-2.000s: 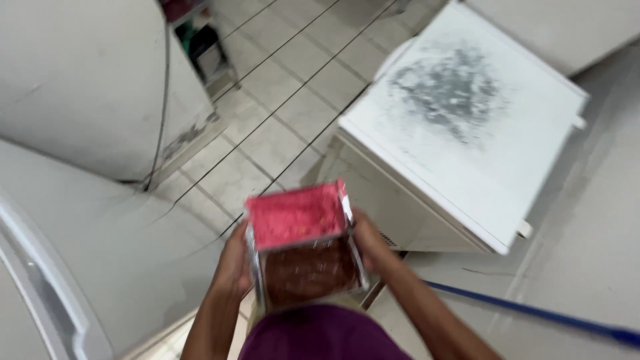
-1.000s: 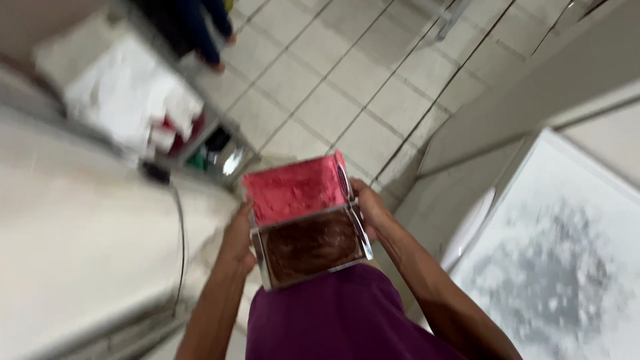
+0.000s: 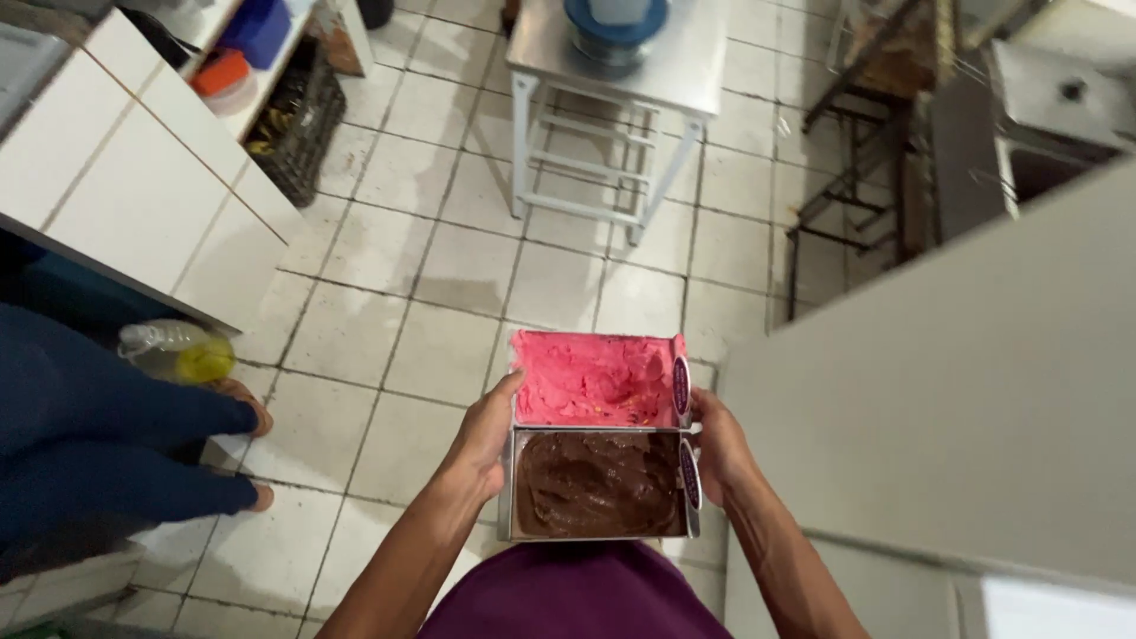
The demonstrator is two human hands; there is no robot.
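Two rectangular metal pans are held side by side, long edges touching, in front of my purple shirt. The farther pan holds pink ice cream (image 3: 595,380); the nearer one holds a smooth brown, chocolate-like ice cream (image 3: 599,485). My left hand (image 3: 486,435) grips the left ends of the pans, its thumb at the rim of the pink one. On the right ends is my right hand (image 3: 723,444), partly hidden behind the rims. Small oval tags with writing, one on the pink pan (image 3: 681,386) and one on the brown pan (image 3: 690,475), sit along the right side.
Ahead stands a metal table (image 3: 710,53) with a blue-rimmed container (image 3: 617,31). A person in dark blue trousers (image 3: 106,435) is at the left, near a plastic bottle (image 3: 164,348). A black crate (image 3: 306,133) is at upper left, a dark metal rack (image 3: 843,195) at right. A large pale surface fills the right.
The view has swung strongly, bringing the metal table and the person's legs into sight; the white chest lid with grey marks has left it. Both hands still hold the two pans.
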